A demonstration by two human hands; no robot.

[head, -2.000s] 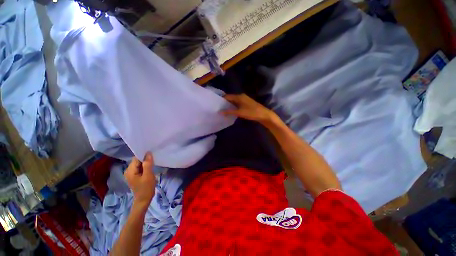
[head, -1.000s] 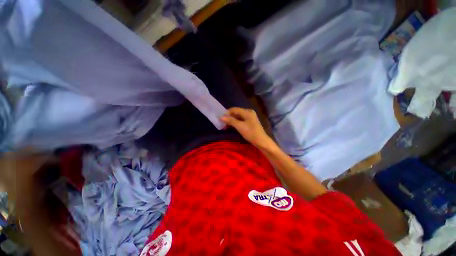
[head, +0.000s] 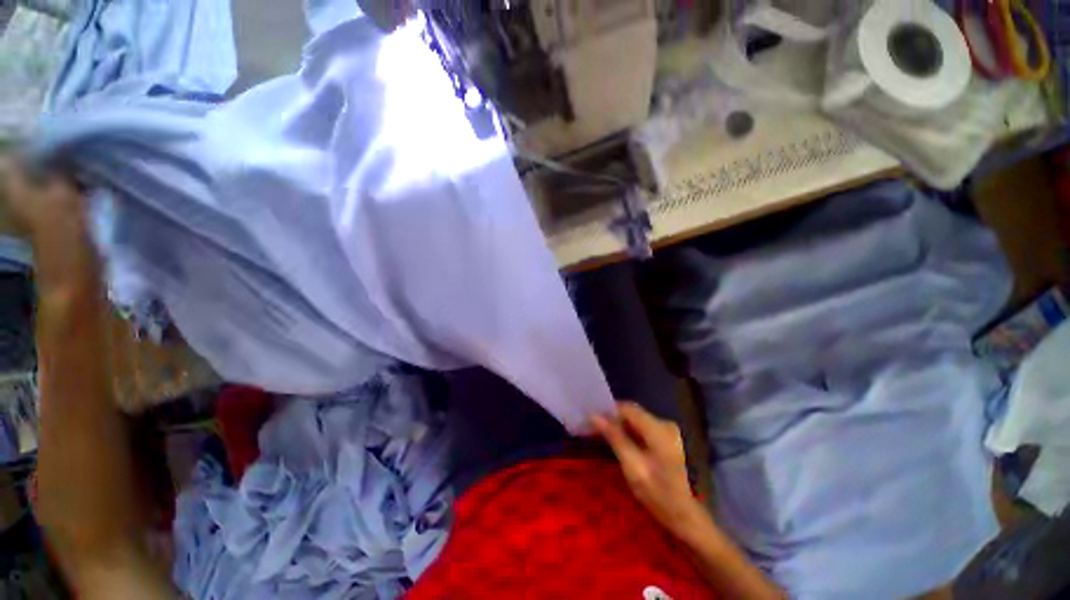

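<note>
A light blue cloth [head: 399,258] is stretched between my hands, with its upper part under the bright lamp at the machine's needle area [head: 469,94]. My right hand [head: 640,451] pinches the cloth's lower right corner near my lap. My left hand [head: 41,193] is blurred at the far left edge, at the bunched left end of the cloth; its fingers are hard to make out, but the cloth gathers tightly to it. The needle itself is hidden by glare.
The machine bed has a ruler scale [head: 774,164]. A white tape roll [head: 915,49] on clear plastic and looped scissors handles [head: 1023,41] are at upper right. Blue cut panels [head: 845,410] lie at right, a crumpled blue heap [head: 329,492] at lower left, white cloth [head: 1044,410] at far right.
The view has shifted, showing the machine and tape roll. My left hand has moved up along the left edge, drawing the cloth out leftward. My right hand still pinches the cloth, now at a pointed corner.
</note>
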